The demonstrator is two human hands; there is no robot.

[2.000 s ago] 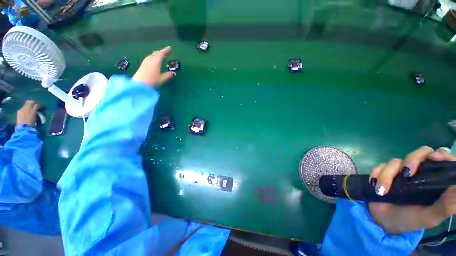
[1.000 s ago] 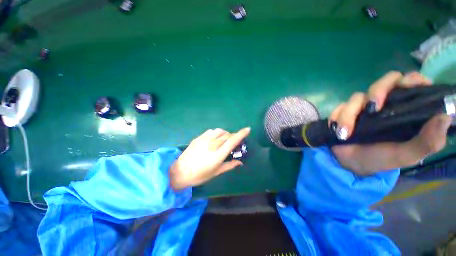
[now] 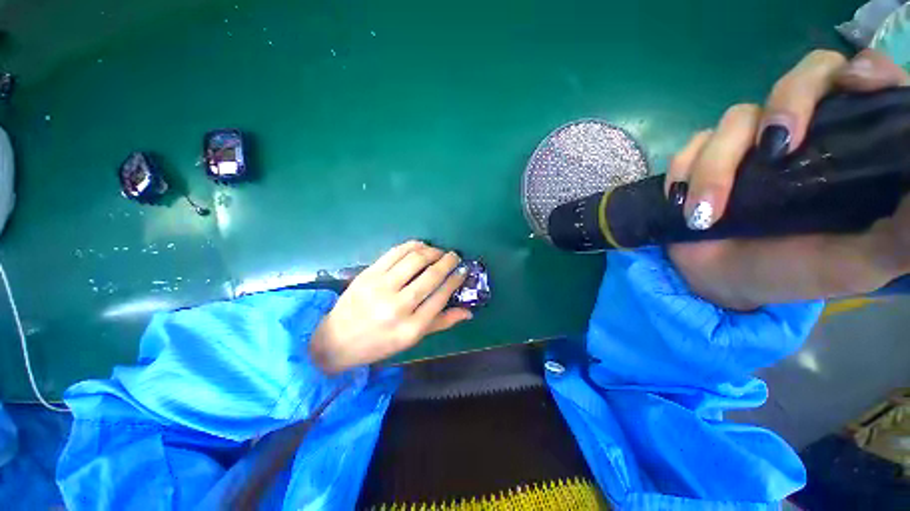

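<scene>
My left hand point(image 3: 391, 304) rests on the bench near its front edge, fingertips on the left side of a small black electronic unit point(image 3: 472, 283) with a silvery patch. My right hand point(image 3: 743, 200) is closed around a thick black electric screwdriver point(image 3: 778, 190) with a thin yellow ring, pointing left. Its nose is over the lower edge of a round, silver-grey, dimpled screw dish point(image 3: 587, 165). The driver tip and any screw on it cannot be made out.
Two more black units point(image 3: 226, 156) stand on the green bench point(image 3: 399, 110) at the left, one with a thin dark lead. A white cable point(image 3: 22, 334) runs down the far left. A clear bag and pale green fan point(image 3: 891, 42) are cut off at top right. Cardboard shows lower right.
My left hand has come from the far left units to the front edge, where its fingers now touch a unit. The right hand keeps the screwdriver at the dish. The view has shifted.
</scene>
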